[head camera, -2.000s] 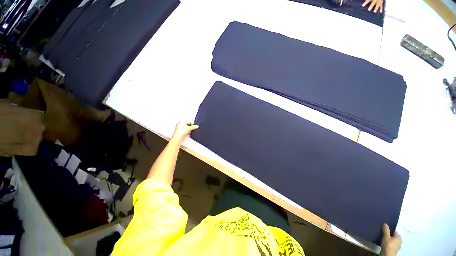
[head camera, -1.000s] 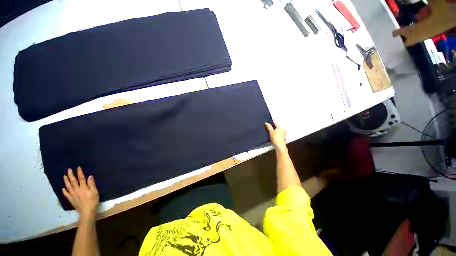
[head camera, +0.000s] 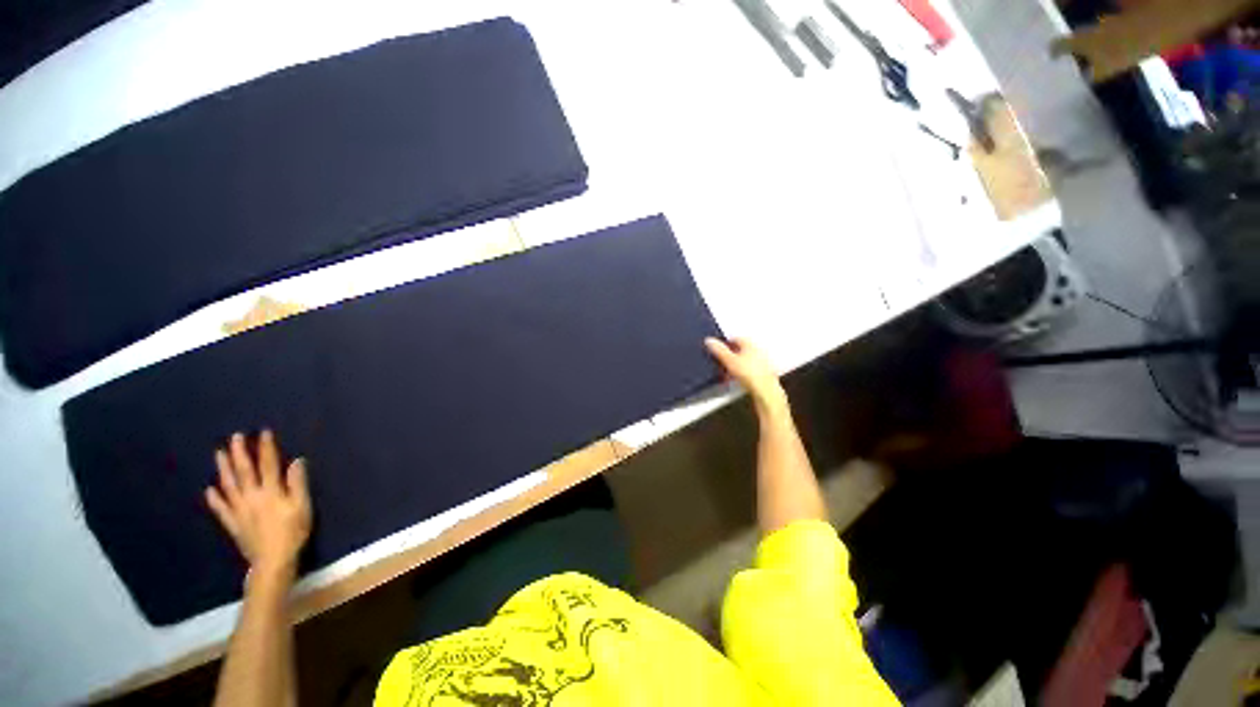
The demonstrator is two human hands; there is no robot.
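The near stack of cut pieces [head camera: 415, 387], dark navy and roughly rectangular, lies flat along the table's near edge. My left hand [head camera: 263, 504] rests flat on its left part with the fingers spread. My right hand [head camera: 743, 367] is at its right end, with fingertips on the near right corner; the thumb side is partly hidden and the fabric there lies flat. The far stack of cut pieces [head camera: 290, 180] lies just beyond it, with layered edges along its near side.
Black-handled shears [head camera: 891, 76], dark grey bars [head camera: 774, 35] and a red strip [head camera: 929, 20] lie at the table's far right. Brown paper [head camera: 263, 315] shows between the stacks. A round fan-like unit [head camera: 1016, 293] stands below the table's right end.
My left hand has moved a little right and up over the near stack. My right hand stays at the corner. The view has shifted, so both stacks appear further left.
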